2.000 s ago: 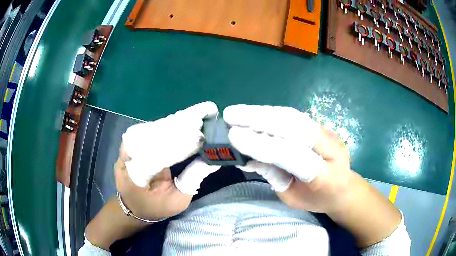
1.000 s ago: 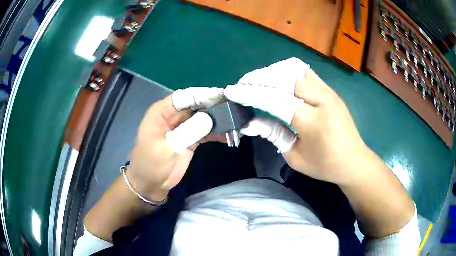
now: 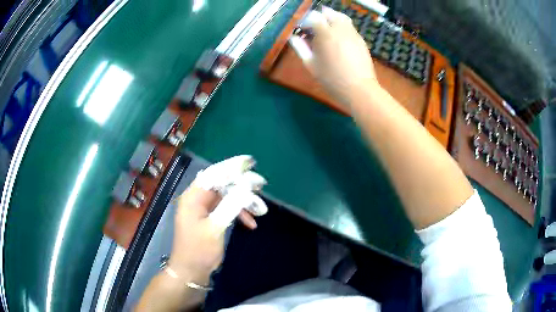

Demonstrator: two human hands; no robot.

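Observation:
My left hand (image 3: 222,201), with white-covered fingertips, is loosely curled above the front edge of the bench. Its fingers are a little apart and nothing shows in them. My right hand (image 3: 332,49) is stretched out over the left end of the orange tray (image 3: 292,76). A small dark part with a reddish spot (image 3: 303,33) shows between its fingertips; blur hides whether it is gripped. Rows of dark core pieces (image 3: 399,53) stand along the tray's far side. The narrow red-brown strip (image 3: 125,226) at left carries several closed grey units (image 3: 166,125) in a line.
The orange end bar (image 3: 438,119) bears a dark slim tool (image 3: 444,94). Right of it lies a brown tray (image 3: 466,143) filled with coiled cores (image 3: 500,143). A metal rail (image 3: 250,27) runs along the green surface at left. A grey padded surface stands behind the trays.
The grey block has left my hands, and one more unit stands at the strip's near end. My right hand has moved far forward to the orange tray. The view has shifted.

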